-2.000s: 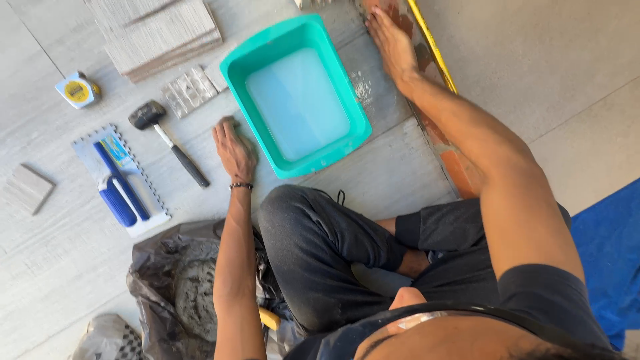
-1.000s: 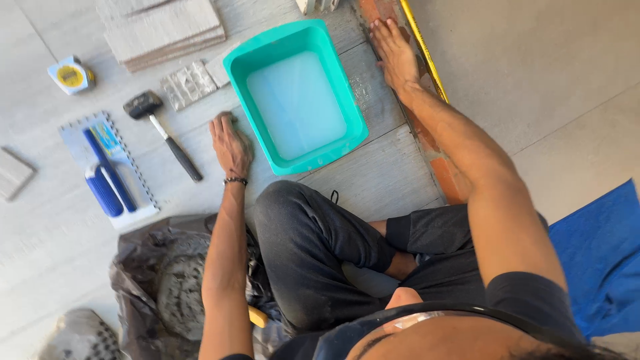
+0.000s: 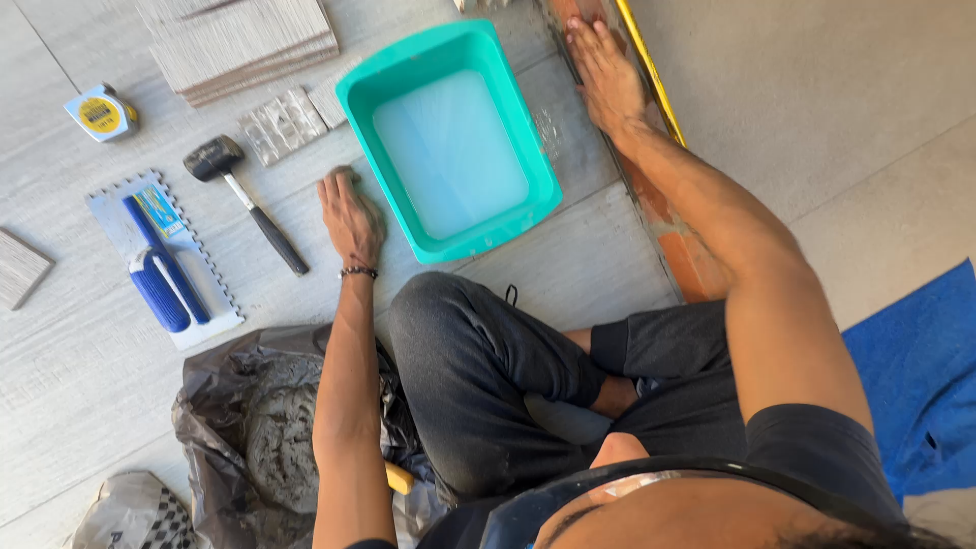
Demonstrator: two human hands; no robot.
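Observation:
My left hand (image 3: 352, 217) rests on the grey wood-look floor tiles, just left of a teal plastic basin (image 3: 545, 164) that holds cloudy water; it holds nothing, and its fingers lie close together, slightly bent. Flat on the reddish brick strip (image 3: 681, 263), beside a yellow level or straightedge (image 3: 652, 72), lies my right hand (image 3: 606, 80), holding nothing. A rubber mallet (image 3: 263, 225) and a notched trowel with a blue handle (image 3: 164, 293) lie left of my left hand. Near my left forearm, wet grey mortar (image 3: 282, 442) sits in a black plastic bag (image 3: 210, 457).
Stacked tile pieces (image 3: 248, 42) lie at the upper left, with a clear spacer sheet (image 3: 282, 126) below them. A tape measure (image 3: 101, 114) and a cut tile (image 3: 19, 267) are farther left. A partly seen bag (image 3: 133, 515) stands lower left; blue cloth (image 3: 923, 381) lies at right.
Between the earlier frames and now, my right hand has slid slightly on the brick strip. My left hand stays beside the basin. The view has shifted a little.

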